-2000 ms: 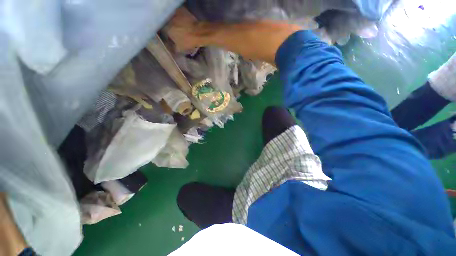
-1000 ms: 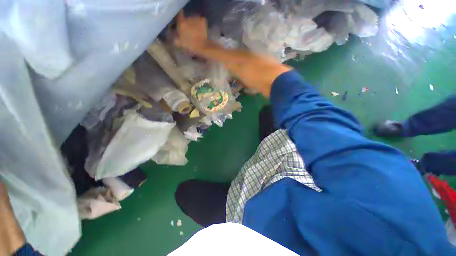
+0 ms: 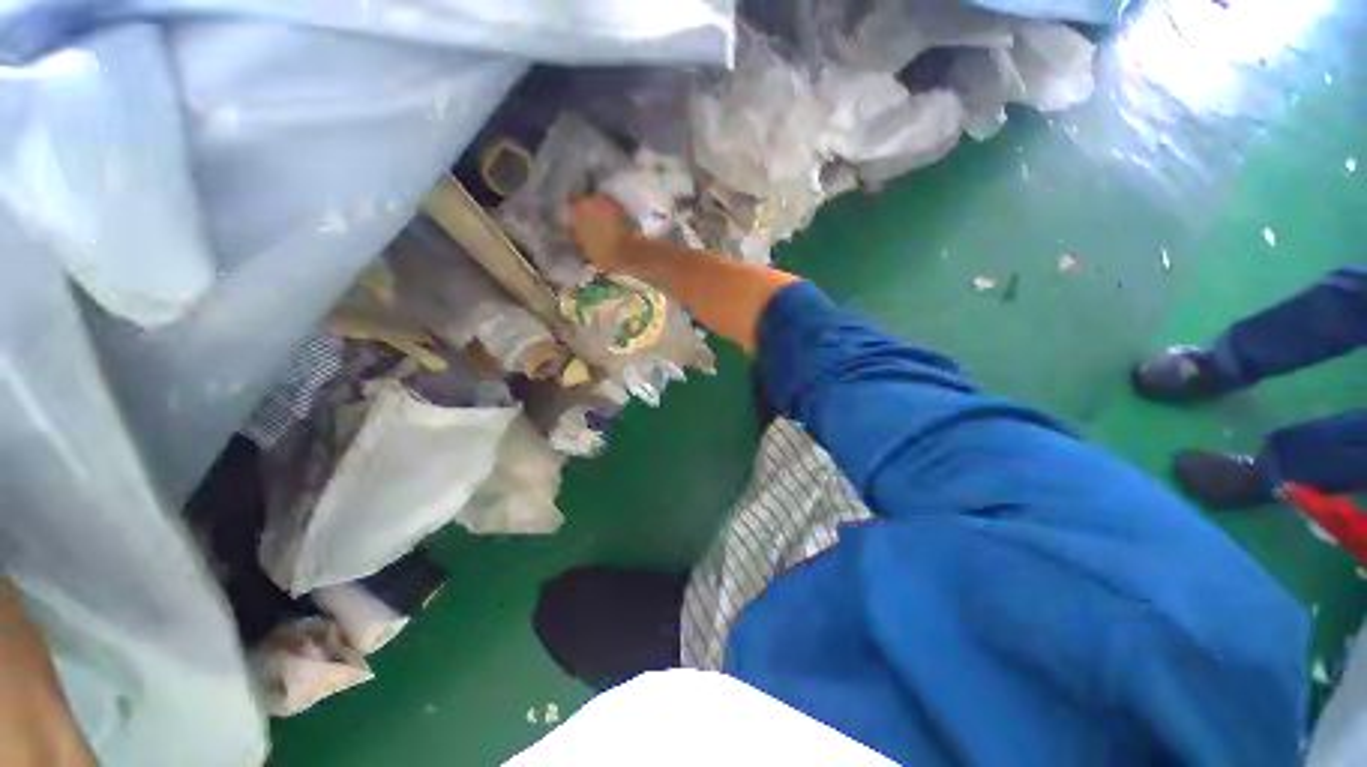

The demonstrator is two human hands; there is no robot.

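My right hand (image 3: 603,237) reaches in from the right among plastic-wrapped fabric rolls (image 3: 562,173) under the draped table. Its fingers are partly hidden in the wrapping, so its grip is unclear. A roll end with a round green and yellow label (image 3: 618,315) lies just below the wrist. A tan stick-like tube (image 3: 487,244) and a roll with a cardboard core end (image 3: 537,357) lie to the left. A hollow round core end (image 3: 507,167) shows above. My left hand is out of view; only a blurred bit of forearm shows at the lower left edge.
A pale blue-white drape (image 3: 330,135) hangs over the rolls at the upper left. Crumpled plastic (image 3: 840,113) lies at the top. A white wrapped piece (image 3: 393,480) sits at the left. Another person's dark shoes (image 3: 1177,375) stand on the green floor (image 3: 975,225) at the right.
My right hand has moved down, closer to the labelled roll. The drape's lower edge now shows across the top, and the hollow core end has come into view. The other person's feet have shifted.
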